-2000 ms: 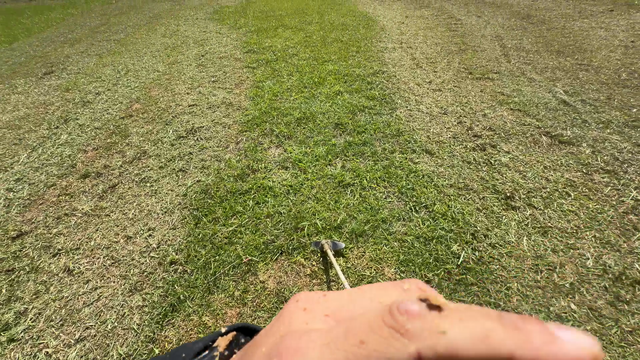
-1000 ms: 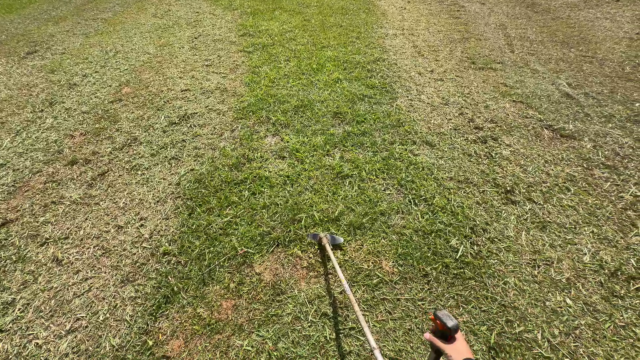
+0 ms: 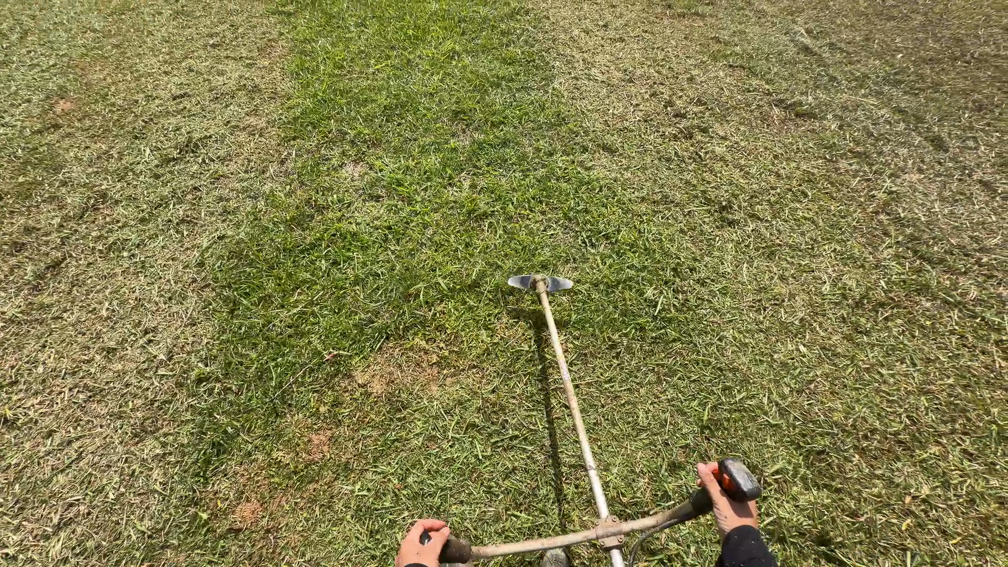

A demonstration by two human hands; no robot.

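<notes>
A brush cutter with a long pale shaft reaches forward from the bottom edge, its metal blade low over the grass. Its handlebar crosses the shaft near the bottom. My left hand is closed on the bar's left grip. On the right, my right hand holds the control grip, which is black with orange parts. A dark sleeve shows at my right wrist. The engine end of the tool is out of view.
A strip of standing green grass runs ahead. Cut, paler clippings lie on its left and more on its right. Bare brownish soil shows left of the shaft. The tip of a shoe shows at the bottom edge.
A hand that filled the bottom of the view two seconds ago has withdrawn. Both hands now show on the handlebar; one second ago only the right one was in view. The view has tilted downward.
</notes>
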